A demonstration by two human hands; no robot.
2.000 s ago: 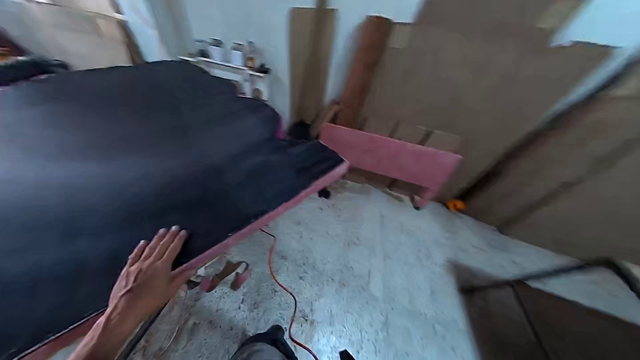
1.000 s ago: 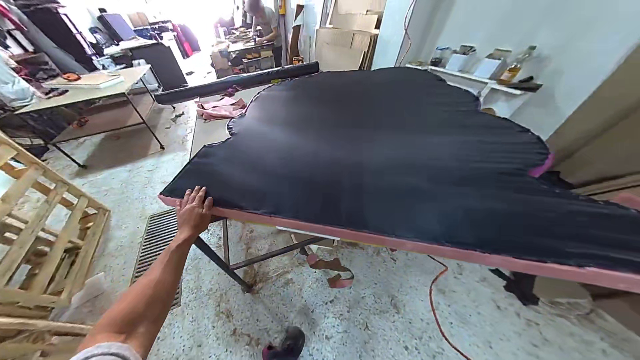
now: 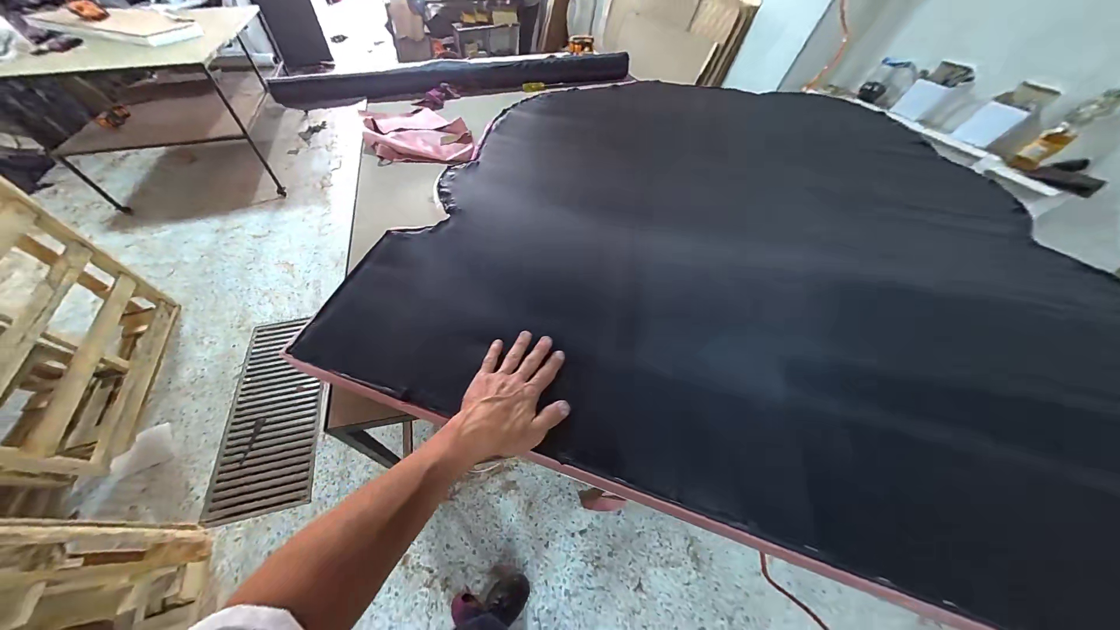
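Observation:
My left hand (image 3: 512, 402) rests palm down, fingers spread, on the black fabric of a large padded panel (image 3: 700, 262), close to its near edge. The panel has a scalloped far outline and pink material along its near side. It lies on a work table (image 3: 394, 197), whose grey top shows at the left. Pink fabric scraps (image 3: 420, 136) lie on that top beside the panel. A long roll of black material (image 3: 455, 77) lies at the far end. My right hand is not in view.
Wooden pallet-like frames (image 3: 79, 350) stand at the left, beside a metal floor grate (image 3: 267, 420). Another table (image 3: 131, 44) is at the back left. A wall shelf (image 3: 962, 144) holds bottles and boxes at the right. An orange-red cord (image 3: 787, 591) trails on the floor.
The view has swung far to the left since the oldest frame. One second ago my left hand was at the panel's near left corner; now it lies further right along the near edge.

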